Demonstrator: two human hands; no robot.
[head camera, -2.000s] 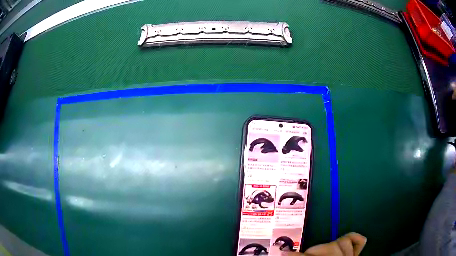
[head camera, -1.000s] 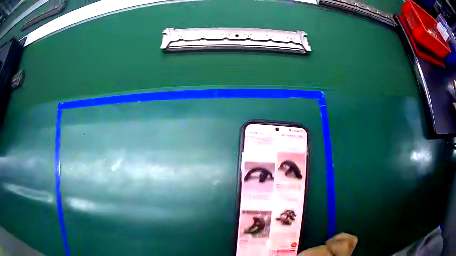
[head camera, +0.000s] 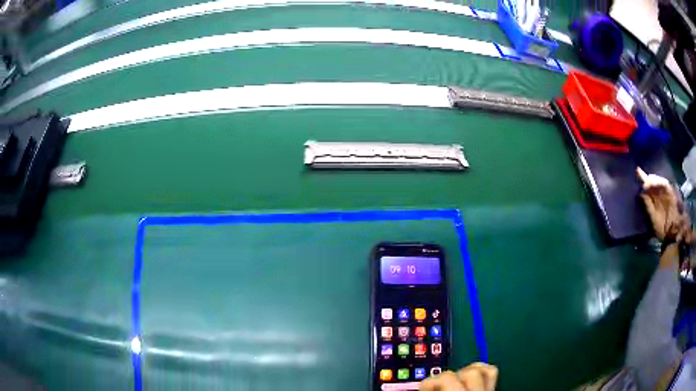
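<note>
A black smartphone (head camera: 410, 321) lies or is held inside the blue-taped rectangle, its lower end cut off by the bottom edge. Its lit screen shows a clock and rows of app icons. My right hand (head camera: 462, 377) is small and cut off at the bottom edge, fingers bent, at the phone's lower right corner over the screen's bottom. Whether it grips the phone cannot be told. My left hand is out of the picture. A grey-white socket strip shell (head camera: 385, 156) lies loose on the green belt beyond the tape.
Another strip (head camera: 500, 101) lies farther right. A red parts bin (head camera: 599, 111) sits on a black tray (head camera: 617, 191), with a neighbour's hand (head camera: 662, 205) beside it. A blue basket (head camera: 526, 30) stands behind. A black fixture (head camera: 27, 176) is at left, a strip end beside it.
The phone screen changed from shopping pictures to the home screen. The view has shifted to show more of the belt and the neighbour's hand. The shell appears farther right within the view.
</note>
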